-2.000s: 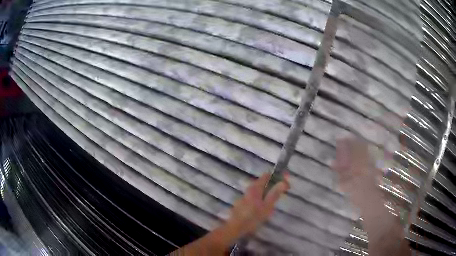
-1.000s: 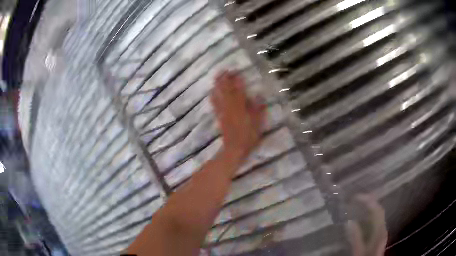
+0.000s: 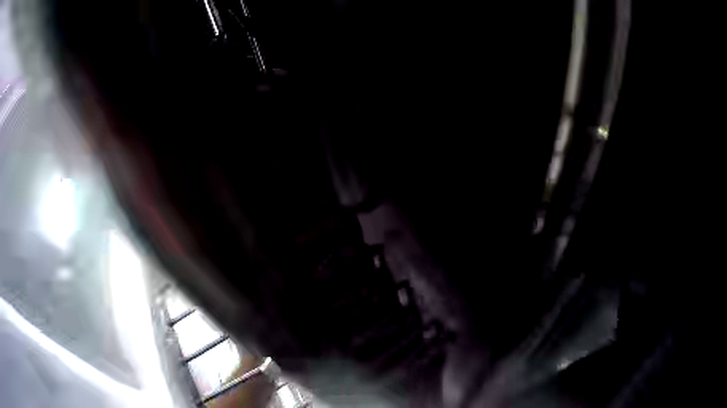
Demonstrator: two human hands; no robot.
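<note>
Most of the view is black and blurred. A small, overexposed part of the pale pleated fabric (image 3: pixel 209 357) shows at the lower left, with dark lines between its pleats. A blurred orange-brown patch at the bottom edge beside it may be part of my left arm or hand; no fingers can be made out. My right hand is not in view. Whether either hand holds anything is hidden.
A dim greyish bar (image 3: pixel 410 259) slants through the dark middle. Thin curved bright strips (image 3: pixel 563 131) run down the right side. A bright, blurred whitish area fills the left edge.
The view has swung and gone mostly dark. The broad pleated fabric and shiny ribs have largely left the picture. Both hands, clear or partly visible before, can no longer be made out.
</note>
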